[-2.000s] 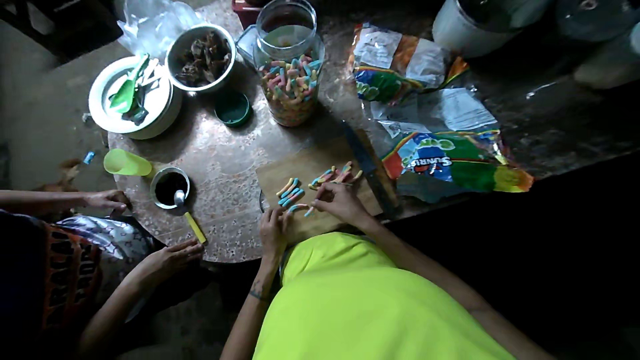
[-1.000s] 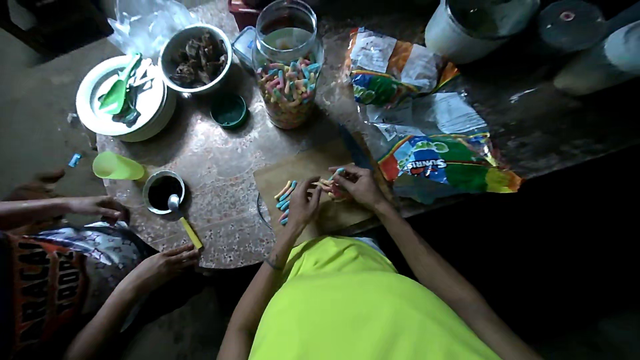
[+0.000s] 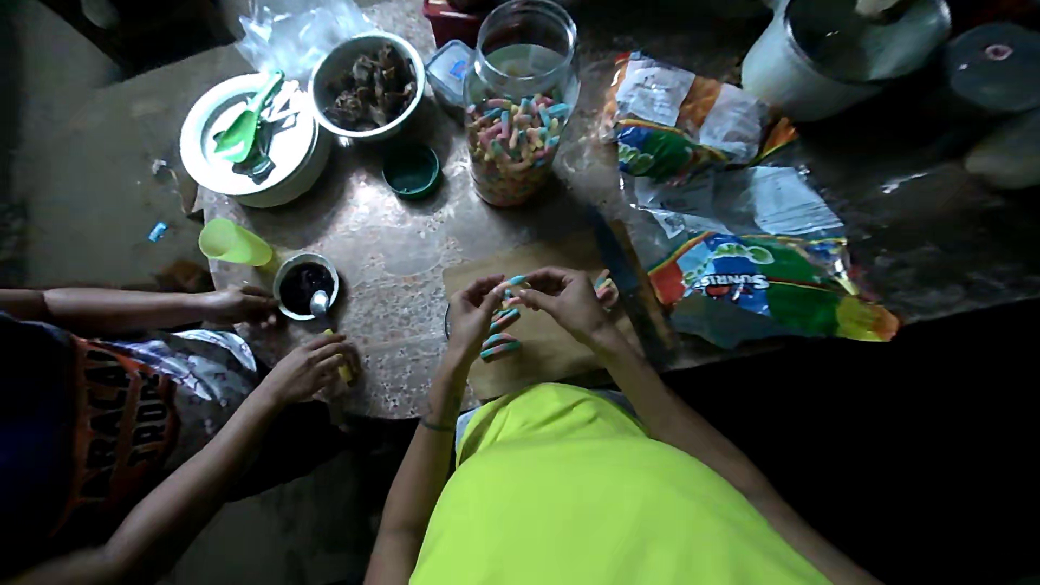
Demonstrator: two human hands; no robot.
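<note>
Over a wooden cutting board [image 3: 552,349], my left hand [image 3: 473,313] and my right hand [image 3: 569,302] meet, their fingertips pinching a sugared gummy worm [image 3: 515,281] between them. Several blue and pink gummy worms [image 3: 500,346] lie on the board below my left hand. A few more gummy pieces [image 3: 605,288] are just right of my right hand. Along the board's right side lies a knife [image 3: 617,260] with a dark blade. Behind the board stands a large clear jar [image 3: 520,122], partly filled with gummy worms.
Opened candy bags [image 3: 780,284] lie at right, near a white bucket [image 3: 800,73]. At left are a bowl of dark pieces [image 3: 370,85], stacked plates [image 3: 195,154], a green lid [image 3: 412,171], a yellow-green cup [image 3: 234,242] and a co-worker's hand [image 3: 313,370] by a cup of dark liquid [image 3: 305,284].
My hands were apart two seconds ago, the left at the board's left edge; now they are together over the board. The co-worker's hand has moved onto the yellow spoon handle.
</note>
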